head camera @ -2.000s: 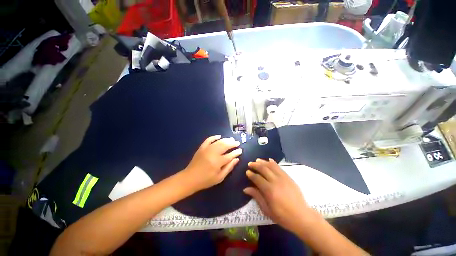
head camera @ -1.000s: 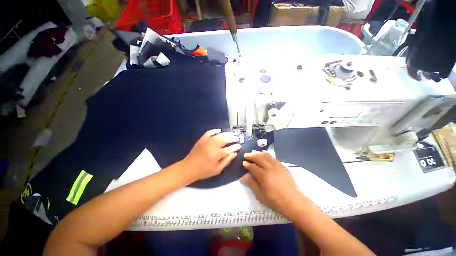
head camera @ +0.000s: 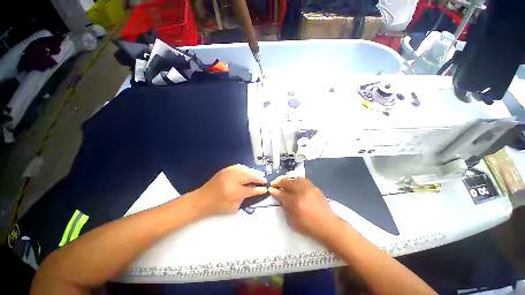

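A large navy garment panel (head camera: 167, 124) lies left of the needle, its near edge running to the presser foot (head camera: 269, 167). My left hand (head camera: 227, 187) and my right hand (head camera: 299, 201) meet just in front of the foot. The fingertips of both pinch the panel's edge, which is gathered and partly turned up between them. A dark four-sided cut piece (head camera: 345, 184) lies right of my right hand, partly under the machine arm. Reflective tape (head camera: 73, 227) shows on the dark cloth at lower left.
The white sewing machine head (head camera: 345, 124) spans the right. Fabric scraps (head camera: 167, 63) pile at the back left, before a pale blue trough (head camera: 311, 55). A small yellow-gold metal tool (head camera: 423, 188) lies under the arm, near a black control panel (head camera: 480, 187). A scale runs along the front edge.
Both hands have come together at the cloth's edge. The panel's curved near edge has drawn back and bunched, baring more white table. The whole view has shifted slightly.
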